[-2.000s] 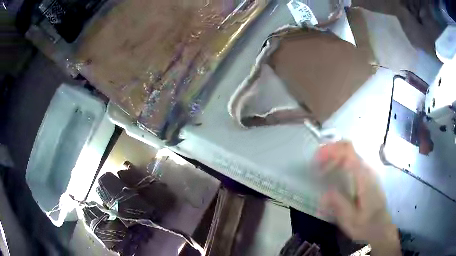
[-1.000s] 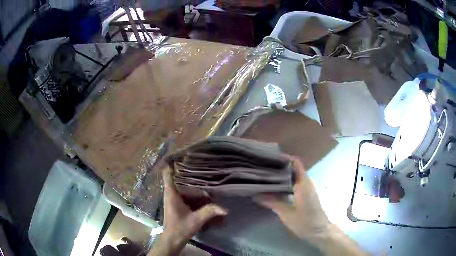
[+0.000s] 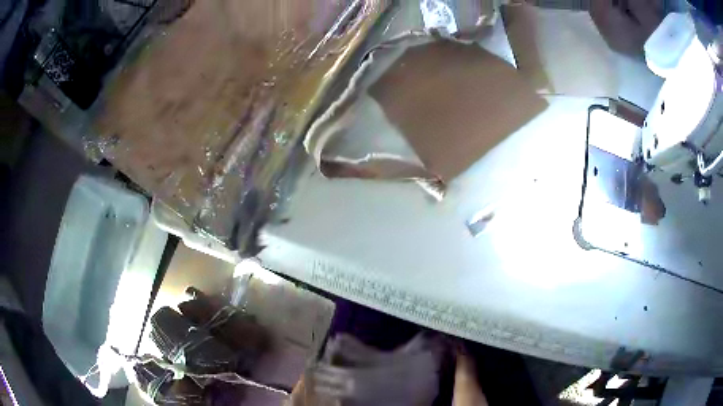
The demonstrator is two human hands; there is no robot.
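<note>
A stack of brown panels (image 3: 384,373) is at the bottom edge, below the table's front edge, blurred and cut off by the frame. My left hand (image 3: 299,392) is at its left side, with only a small part showing. My right hand (image 3: 466,379) is at its right side, partly cut off. Both hands hold the stack between them. A loose brown panel (image 3: 460,107) lies flat on the table. A pale-and-brown tie strip (image 3: 317,147) curves around its left side, with its end near the panel's lower corner.
The sewing machine (image 3: 682,111) stands at right. A plastic-wrapped board (image 3: 190,103) covers the left of the table. An empty white tub (image 3: 95,266) and tied dark bundles (image 3: 186,341) are at lower left. A small shiny piece (image 3: 480,220) lies mid-table. A white label (image 3: 438,16) is at the top.
The stack and both hands have moved down from above the table to below its front edge. The view has tilted downward, and the loose panel and tie strip now show uncovered.
</note>
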